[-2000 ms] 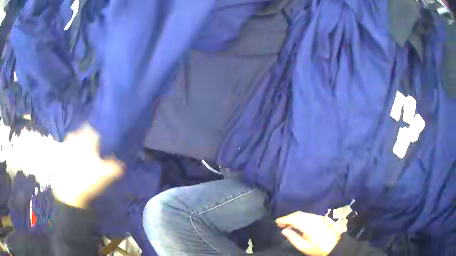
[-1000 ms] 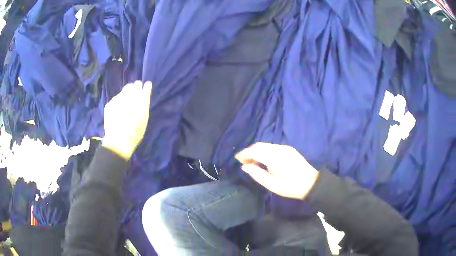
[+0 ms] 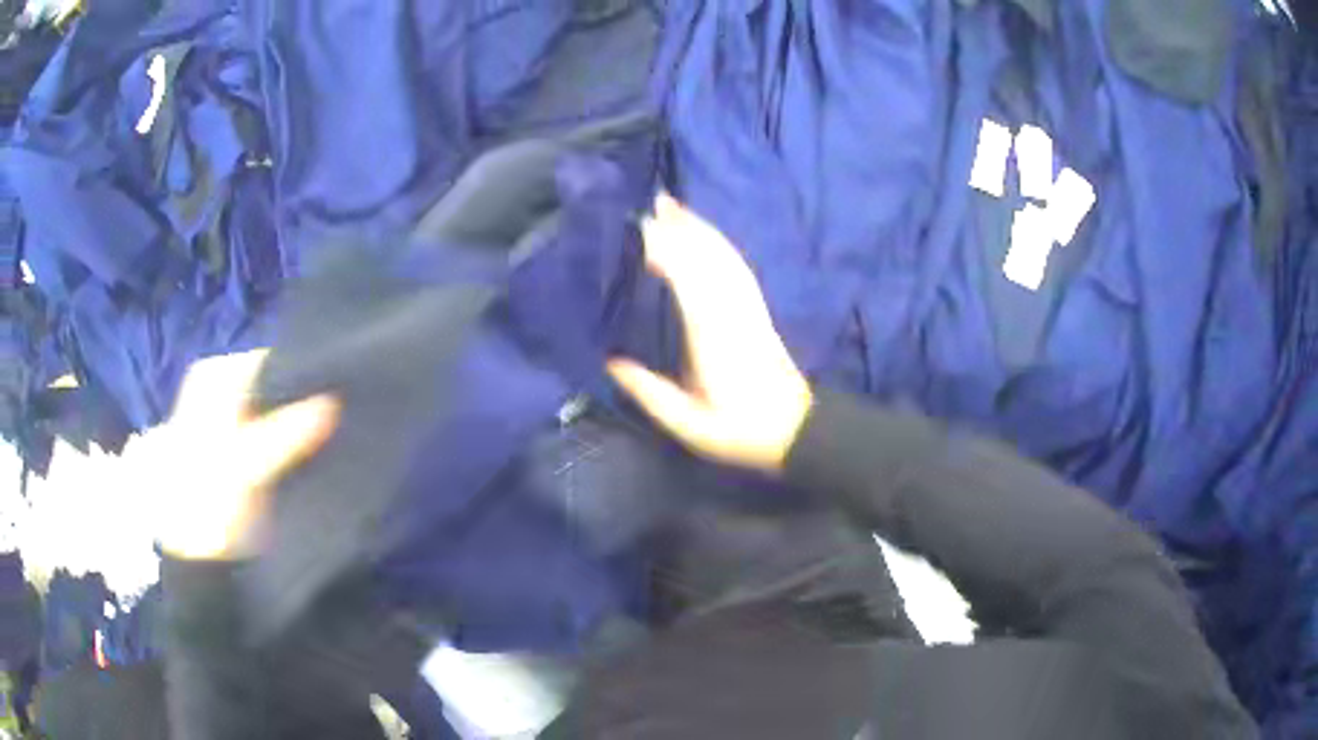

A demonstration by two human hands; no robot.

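Note:
A garment of blue cloth [image 3: 492, 419] and dark grey cloth [image 3: 340, 376] is bunched above my lap, blurred by motion. My left hand [image 3: 231, 463] is at its left edge, washed out by light, with the thumb over the grey cloth, gripping it. My right hand [image 3: 723, 340] is at its right side, thumb and fingers spread apart, with nothing seen in it. The fingertips are beside the blue folds. The garment covers most of my lap.
Several white pieces [image 3: 1031, 203] lie on blue cloth [image 3: 925, 289] at the upper right. Heaped blue garments [image 3: 101, 231] are at the upper left. A ragged white mass [image 3: 87, 506] is at the far left. A white piece [image 3: 928, 590] shows below my right forearm.
The garment has been drawn down over my lap and gathered up. My left hand has moved left and down; my right hand has moved up. The white pieces appear higher and further left in view.

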